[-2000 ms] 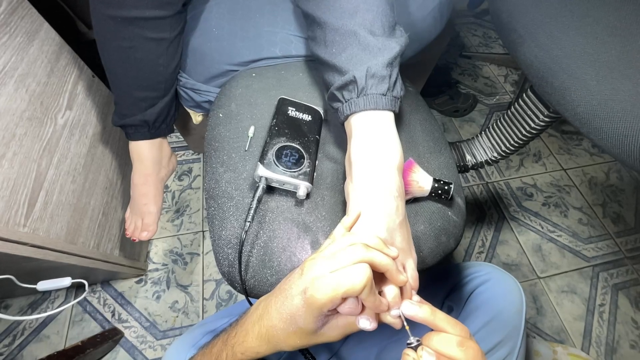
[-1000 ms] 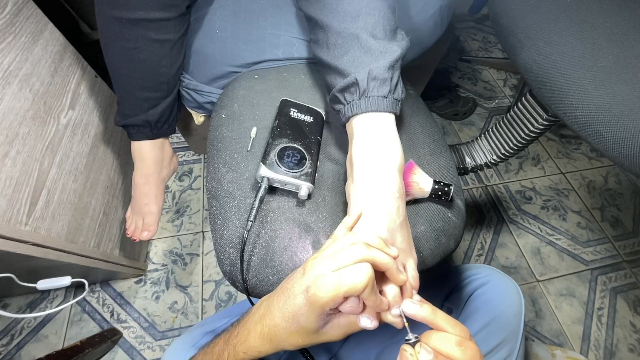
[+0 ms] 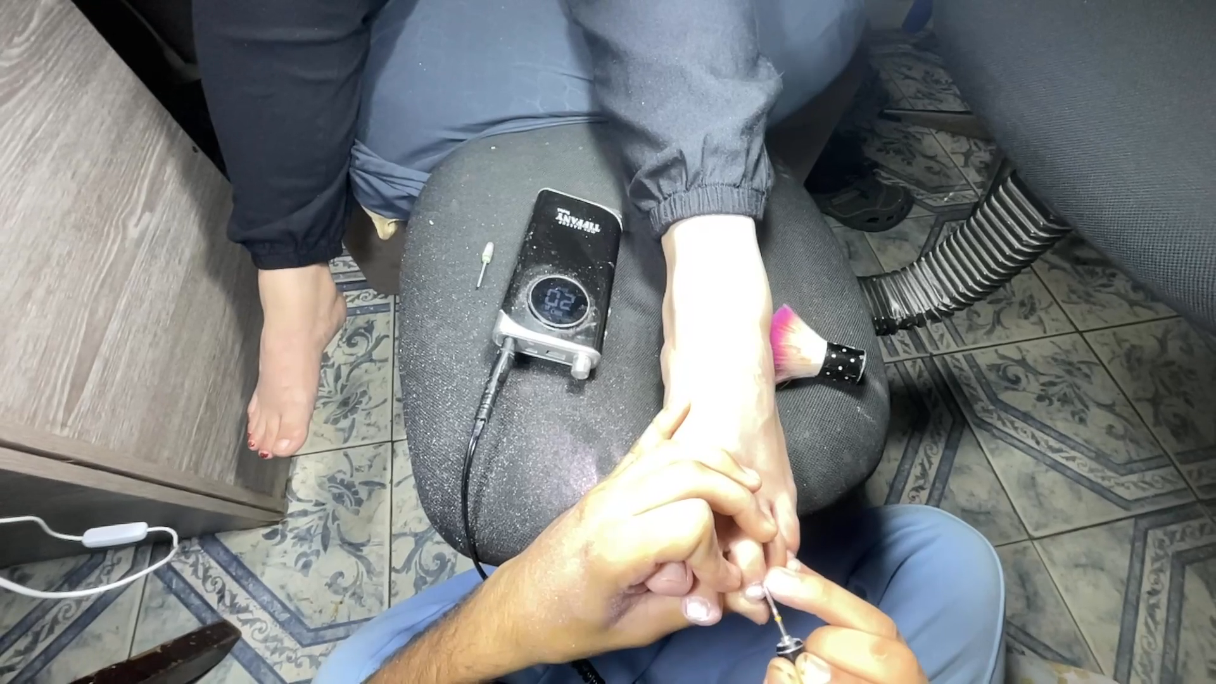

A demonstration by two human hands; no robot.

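A person's bare foot [image 3: 717, 332] rests on a dusty grey chair seat [image 3: 560, 456]. My left hand [image 3: 655, 541] wraps around the toes of that foot, its fingers closed on them. In my right hand [image 3: 845, 627] is a nail drill handpiece [image 3: 789, 648], mostly hidden by the fingers, with its thin bit [image 3: 776, 613] at a toe. The black drill control unit [image 3: 567, 275], with a lit round display, lies left of the foot, its cable [image 3: 472, 456] running down toward me. A loose drill bit [image 3: 485, 264] lies beside the unit. Right of the ankle lies a pink-and-white dust brush [image 3: 817, 351].
The person's other foot [image 3: 287, 361] stands on the patterned tile floor [image 3: 347, 503], beside a wooden cabinet [image 3: 114, 285]. A white cord with an inline switch [image 3: 115, 535] hangs at lower left. A black ribbed hose [image 3: 969, 256] and a dark chair back [image 3: 1102, 123] are at right.
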